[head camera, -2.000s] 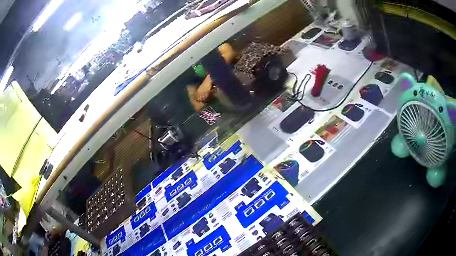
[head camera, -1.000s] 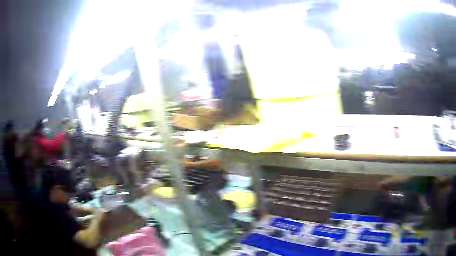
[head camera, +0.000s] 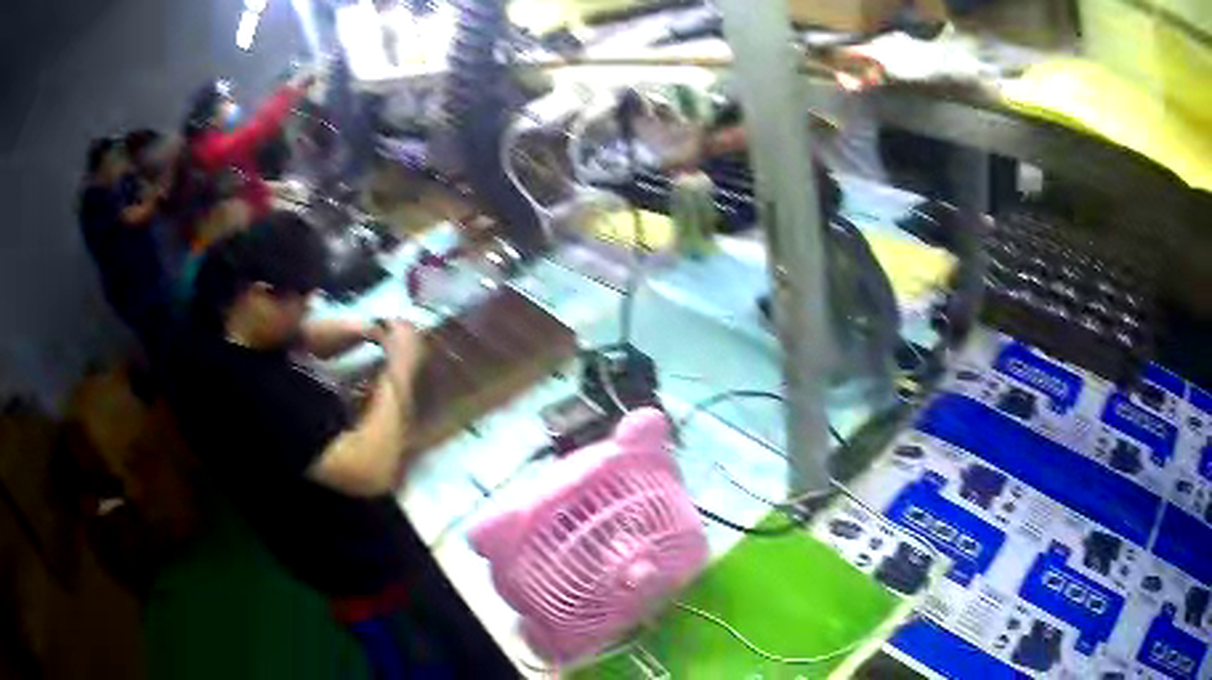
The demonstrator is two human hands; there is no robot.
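Neither of my hands is in view. Nearest in front of me, a pink fan (head camera: 598,538) with animal ears stands at the edge of a bright green mat (head camera: 798,604). A thin white cable runs from the fan over the mat. White printed sheets (head camera: 977,498) with blue bands cover the bench at the right. Behind them, a dark partitioned parts tray (head camera: 1063,286) holds small shiny parts, too blurred to name.
A metal post (head camera: 787,266) rises behind the mat. A black box (head camera: 618,379) with cables stands behind the fan. A person in black (head camera: 286,412) works over a brown tray (head camera: 492,359) at the left. Other people stand farther back. Yellow sheeting (head camera: 1110,113) drapes the upper shelf.
The view has swung left along the bench. The mint-green fan and red-handled tool have left the picture. The pink fan, green mat and neighbouring worker now show clearly.
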